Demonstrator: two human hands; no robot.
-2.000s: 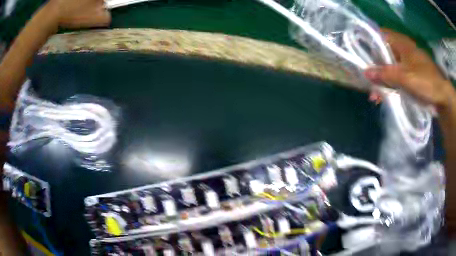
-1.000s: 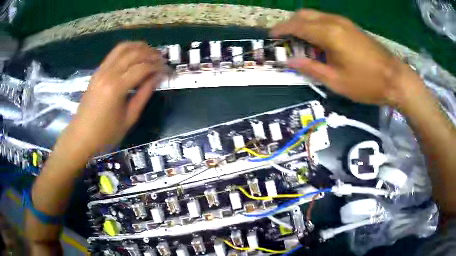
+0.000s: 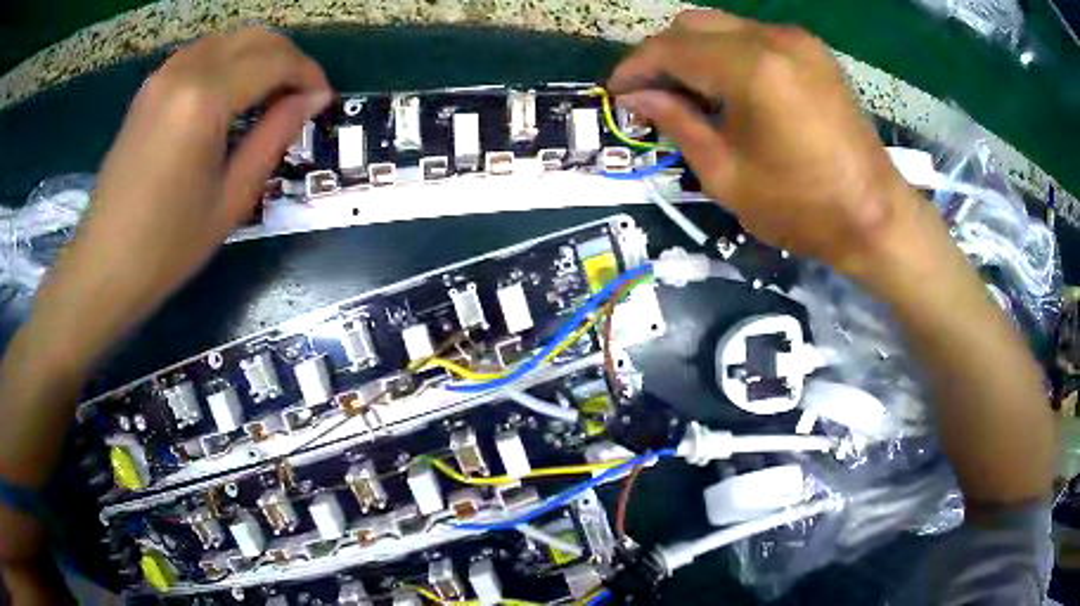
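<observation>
An open power strip [image 3: 438,195] lies along the back of the bench, its dark board and white blocks facing up. My left hand [image 3: 195,142] is at its left end, fingers curled over the edge; the fingertips hide that end. My right hand [image 3: 758,130] is at its right end, thumb and forefinger near the yellow and blue wires; what they pinch is partly hidden. More open strips lie below: an upper one [image 3: 344,349], tilted up to the right, and another [image 3: 355,503] beneath it, with blue, yellow and brown wires at their right ends.
A white plug [image 3: 762,363] and bagged white cords [image 3: 876,462] lie right of the strips. Another bagged cord [image 3: 1019,231] is at the far right, and clear plastic [image 3: 42,231] at the left. A speckled edging [image 3: 497,17] and green conveyor [image 3: 1013,113] run behind.
The lower strips and plug now show further left in the view. Both hands remain at the back strip's ends, where its yellow and blue wires now show clearly. Earlier, my right hand held a bagged cord.
</observation>
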